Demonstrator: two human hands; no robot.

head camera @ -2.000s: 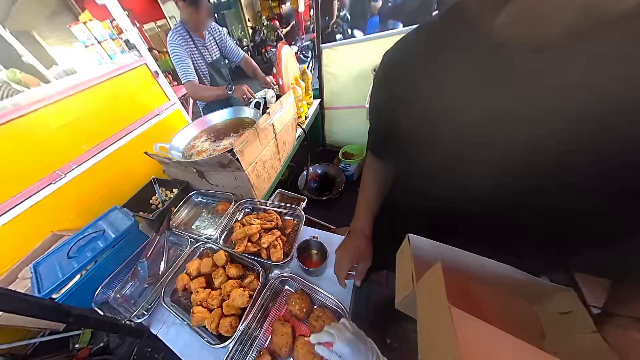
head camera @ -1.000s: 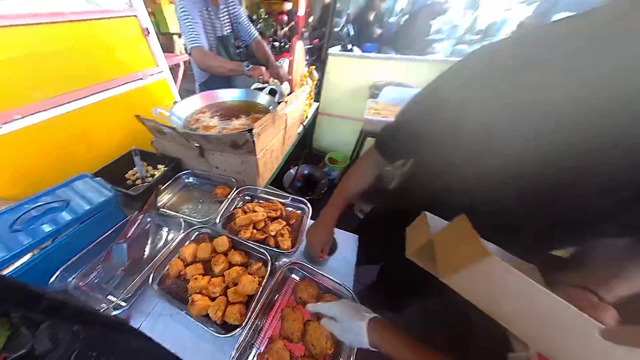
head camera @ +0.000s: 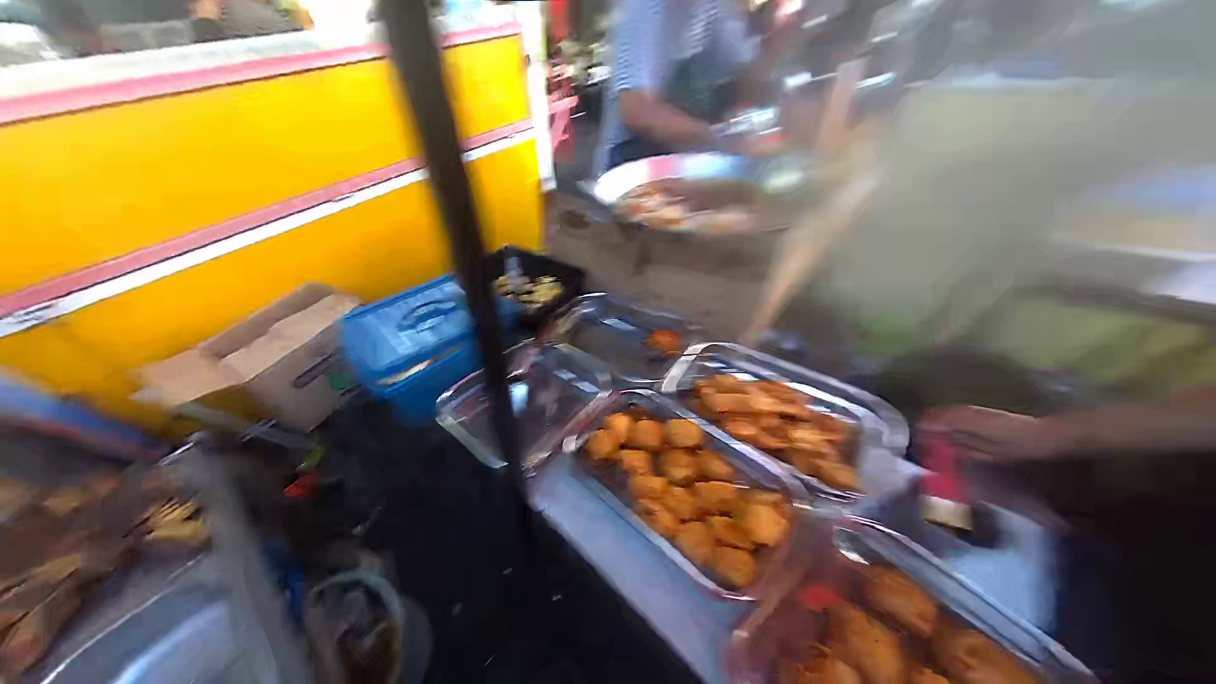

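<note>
Neither my left hand nor my right hand is in view. Golden fried tofu pieces fill a metal tray [head camera: 665,560] in the middle. Behind it on the right, another tray [head camera: 883,418] holds orange-brown fried pieces. Larger fried pieces lie in a tray [head camera: 988,594] at the lower right, cut off by the frame edge. One small orange piece sits in the tray [head camera: 608,332] farther back. A clear, empty-looking tray [head camera: 532,399] is at the left. Another person's blurred hand [head camera: 988,432] reaches in from the right, beside a red object [head camera: 942,465].
A dark pole [head camera: 456,209] crosses the view. Left of it are a blue lidded box [head camera: 418,323] and an open cardboard box [head camera: 294,356]. A person in a striped top [head camera: 665,85] stands behind a large frying pan [head camera: 617,180]. A yellow wall [head camera: 237,180] runs along the left.
The view has swung left and blurred. The white-gloved hand at the lower-right tray and the cardboard box on the right, both shown earlier, are out of view.
</note>
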